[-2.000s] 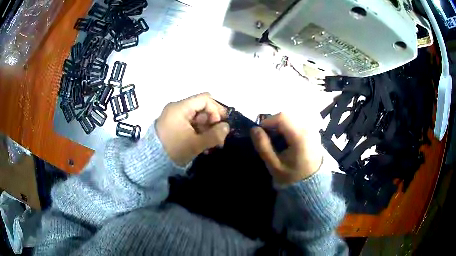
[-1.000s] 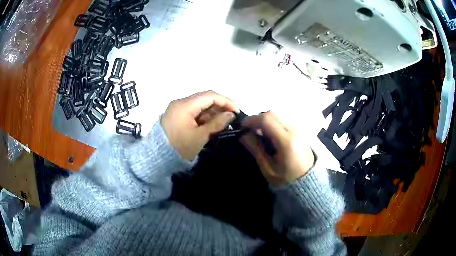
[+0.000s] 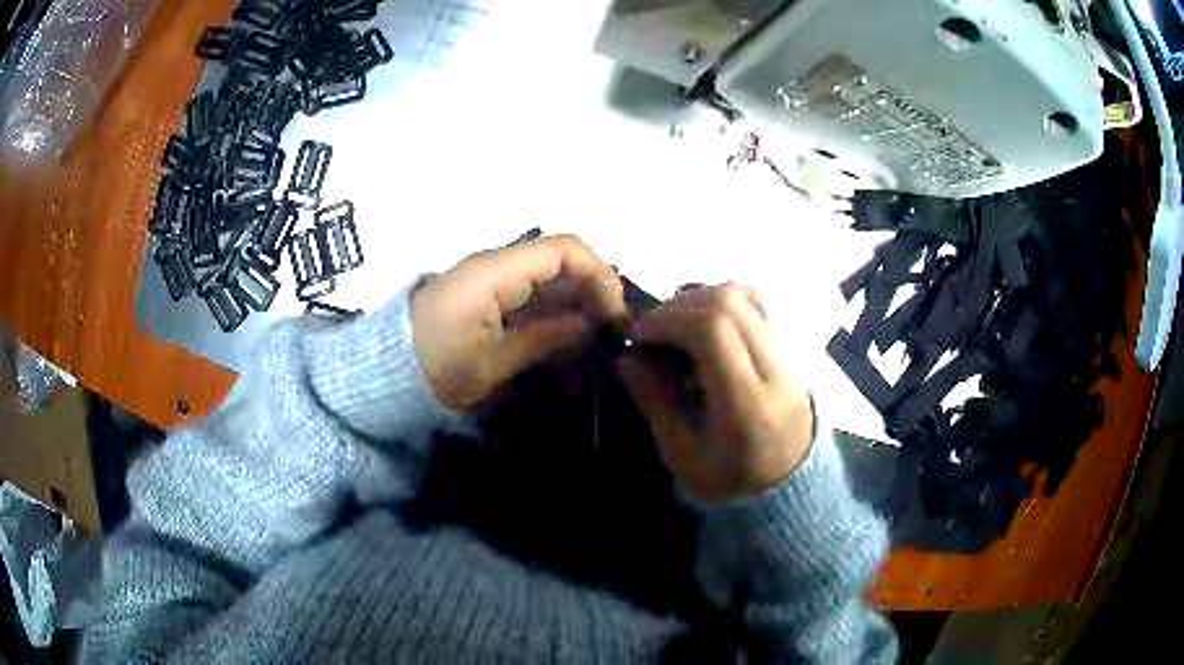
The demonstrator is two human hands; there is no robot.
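Observation:
My left hand [image 3: 519, 322] and my right hand [image 3: 721, 383] meet over the front edge of the bright plate, with bent fingers. Between them they hold a black webbing strap [image 3: 636, 292], mostly hidden by the fingers. A dark piece also shows just behind my left hand; I cannot tell whether it is part of what I hold. A buckle cannot be made out clearly between the fingers. Black slide buckles [image 3: 247, 169] lie in a loose pile at the left. Black webbing pieces [image 3: 967, 312] lie in a tangled heap at the right.
The cream-white sewing machine head [image 3: 909, 104] stands at the top right, with its needle area [image 3: 747, 150] below its left end. A crinkled clear bag [image 3: 59, 91] lies at the left table edge. A white bar [image 3: 1159, 286] runs along the far right. The wood-look tabletop [image 3: 78, 273] borders the plate.
The strap stretched between my hands is now mostly covered by my fingers. My hands have drawn closer together, and my right hand has turned and shifted slightly left.

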